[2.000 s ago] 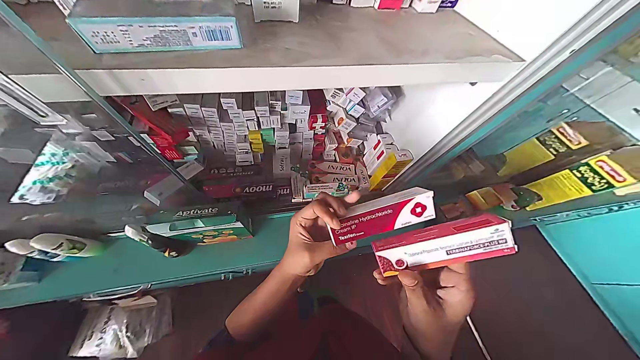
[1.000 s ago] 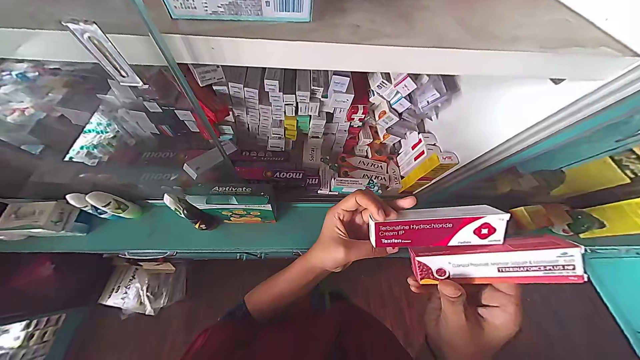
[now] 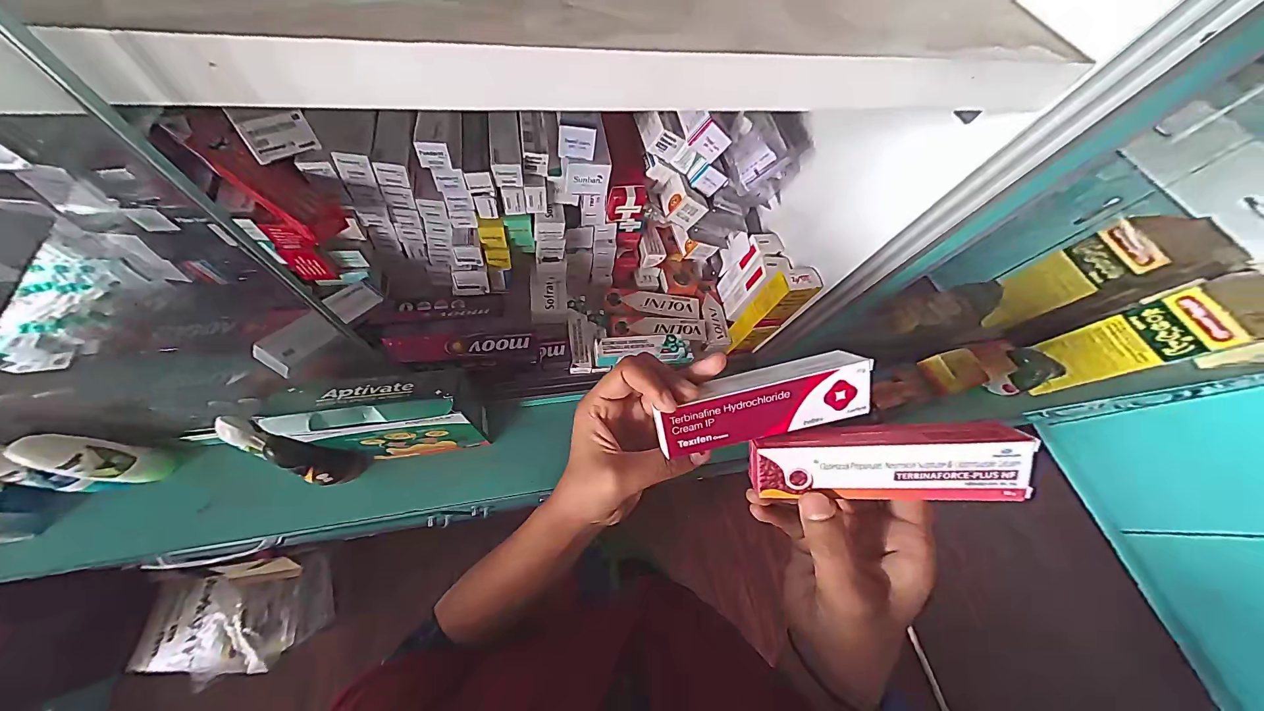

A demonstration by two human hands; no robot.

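My left hand [image 3: 627,434] grips the left end of a red and white Texifen cream carton [image 3: 765,403], its printed front facing me. Lower and to the right, my right hand [image 3: 859,563] holds a red and white Terbinaforce-Plus cream carton [image 3: 894,464] from below, thumb on its lower front edge. The two cartons are side by side, the right one partly in front of the left one's lower edge. Behind them, stacked medicine cartons [image 3: 434,207] fill a cabinet shelf, with Volini cartons [image 3: 657,316] and a Moov carton [image 3: 459,346] near its front.
A glass sliding door [image 3: 188,197] covers the shelf's left part. On the teal ledge [image 3: 395,494] stand an Aptivate carton [image 3: 375,415], a dark bottle [image 3: 296,454] and pale bottles [image 3: 89,459]. Yellow packs [image 3: 1136,346] lie at right. Plastic packets [image 3: 227,622] lie lower left.
Both hands keep hold of their cartons. The view has shifted, with the shelf now filling more of it. The cartons still face me, close together.
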